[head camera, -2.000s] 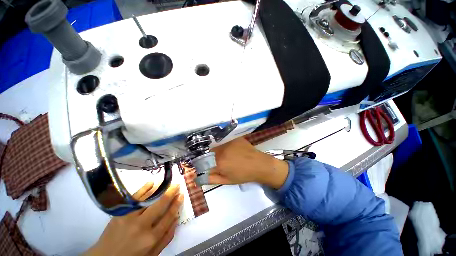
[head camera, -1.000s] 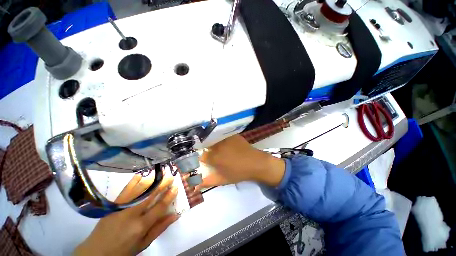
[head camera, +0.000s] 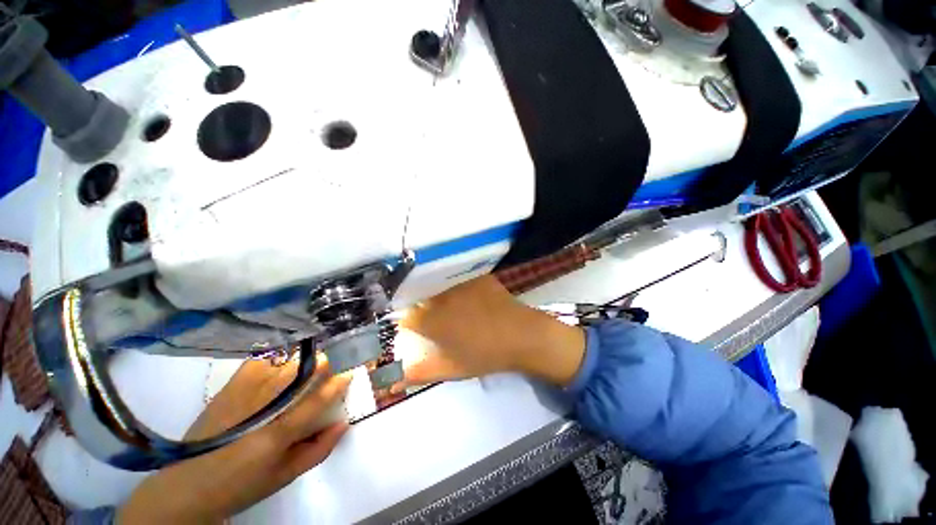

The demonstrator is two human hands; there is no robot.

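A narrow plaid band (head camera: 387, 398) lies under the white sewing machine head (head camera: 411, 154), mostly covered by my right fingers and the tension dial. My right hand (head camera: 467, 333) rests on it, fingertips pressed down near the needle area. My left hand (head camera: 251, 426) lies flat on the white sheet left of the band, fingers pointing to the needle area, seen partly behind the shiny looped guard (head camera: 92, 395). The needle and presser foot are hidden. Another plaid piece (head camera: 544, 269) lies along the machine arm behind my right hand.
Plaid pieces (head camera: 23, 349) lie at the far left. Dark snips (head camera: 616, 313) and a thin metal rod (head camera: 667, 275) lie right of my right hand. Red-handled scissors (head camera: 783, 248) lie far right. A grey marked strip (head camera: 493, 456) runs along the table's front edge.
The view has shifted, so the machine head sits further left. Less of the plaid band shows in front of the needle area. My left hand has moved up beside it, its fingers more bent.
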